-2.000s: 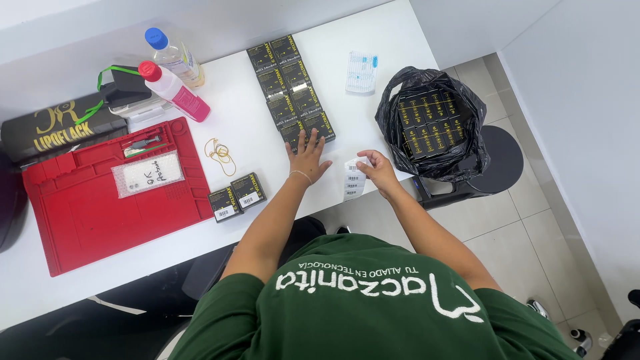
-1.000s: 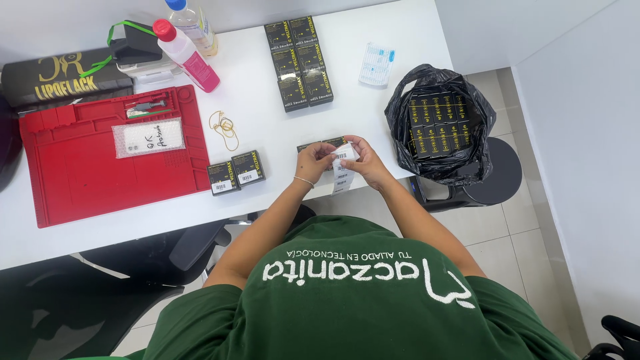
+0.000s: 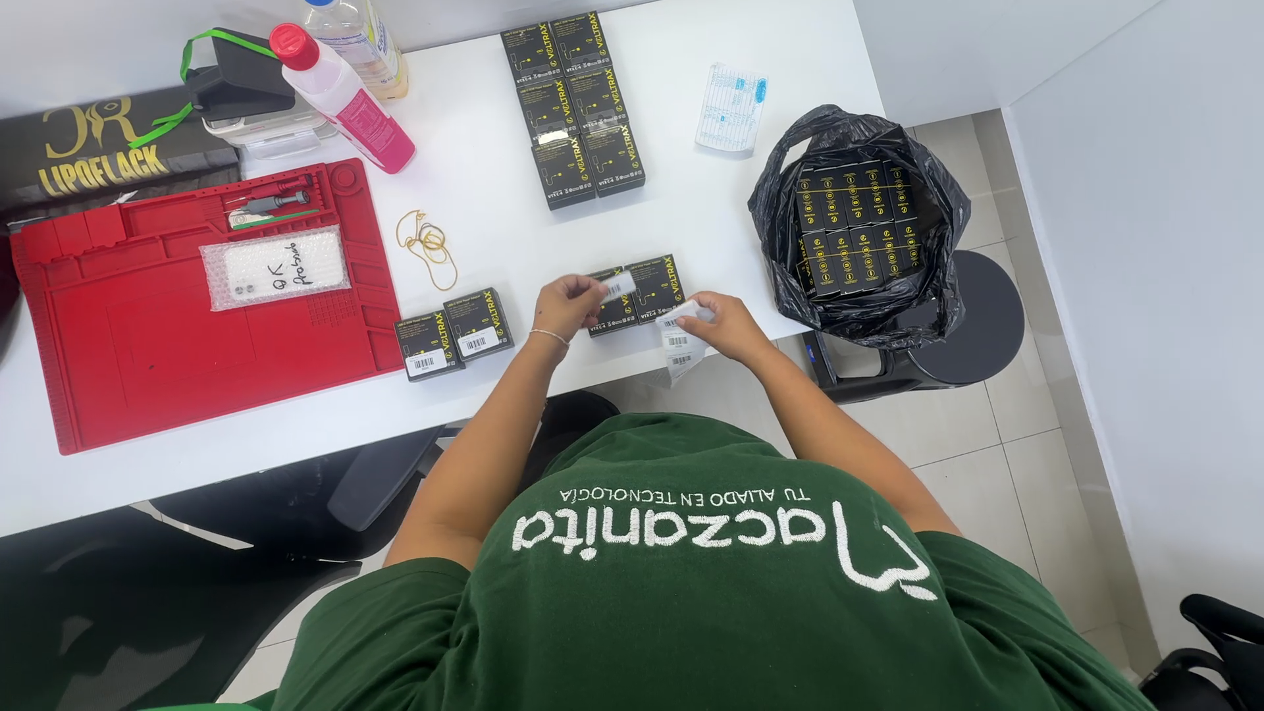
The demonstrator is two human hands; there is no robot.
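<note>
My left hand [image 3: 570, 306] pinches a white barcode sticker [image 3: 618, 286] over the left one of two black boxes at the table's front edge. The right box [image 3: 656, 286] of this pair lies beside it. In my right hand [image 3: 726, 324] is a strip of barcode labels [image 3: 678, 346] that hangs past the table edge. Two more black boxes, each with a white label, stand to the left; one is the nearer box [image 3: 478, 324]. Several black boxes [image 3: 578, 114] lie in two columns farther back.
A black plastic bag [image 3: 775, 237] at the right holds more boxes [image 3: 857, 232]. On the left are a red work mat [image 3: 197, 365], a bubble-wrapped item [image 3: 275, 268], rubber bands [image 3: 428, 242] and a pink-filled bottle [image 3: 346, 104]. A printed paper [image 3: 732, 109] lies near the back right.
My hands have moved apart, and a single sticker is now in my left hand. Two seconds ago my left hand lay on the near end of the box rows, where fewer boxes now lie.
</note>
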